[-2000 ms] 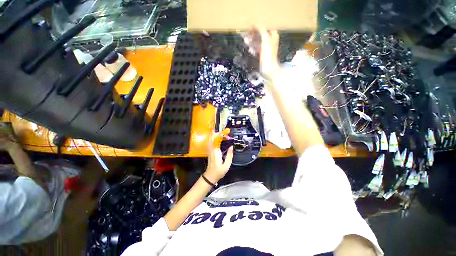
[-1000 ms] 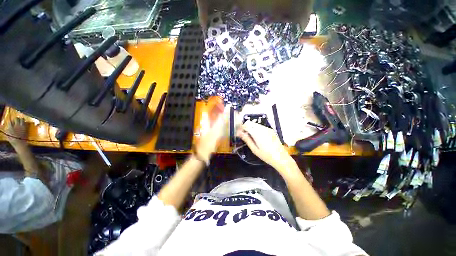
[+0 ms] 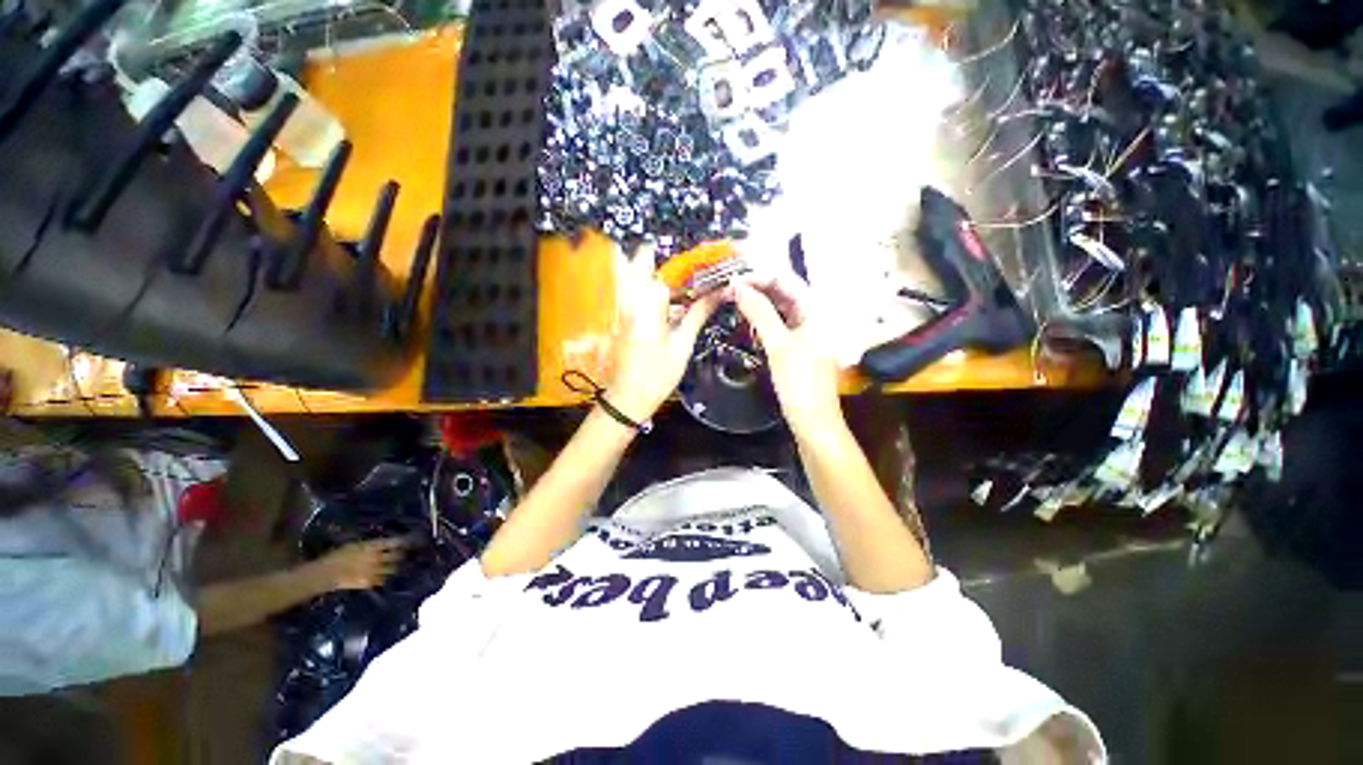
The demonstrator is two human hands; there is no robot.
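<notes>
My left hand [image 3: 658,332], with orange finger cots, and my right hand [image 3: 789,329] meet over the work. Their fingertips hold a small thin silvery part [image 3: 721,277] between them. The black camera housing [image 3: 730,401] lies under my hands at the bench edge; its round end shows and its head is mostly hidden by my fingers. The small part's exact shape is too bright and small to tell.
A black foam tray [image 3: 493,194] lies left of a glittering pile of small parts [image 3: 643,165]. A black electric screwdriver [image 3: 957,292] lies right. A pegged rack [image 3: 180,284] stands left. Cable leads [image 3: 1151,254] hang right. Another person's hand [image 3: 359,565] reaches over black housings lower left.
The cardboard-coloured panel at the top has gone from view. My hands have come together over the housing with a small part between them. The other person's arm has moved down to the heaped housings.
</notes>
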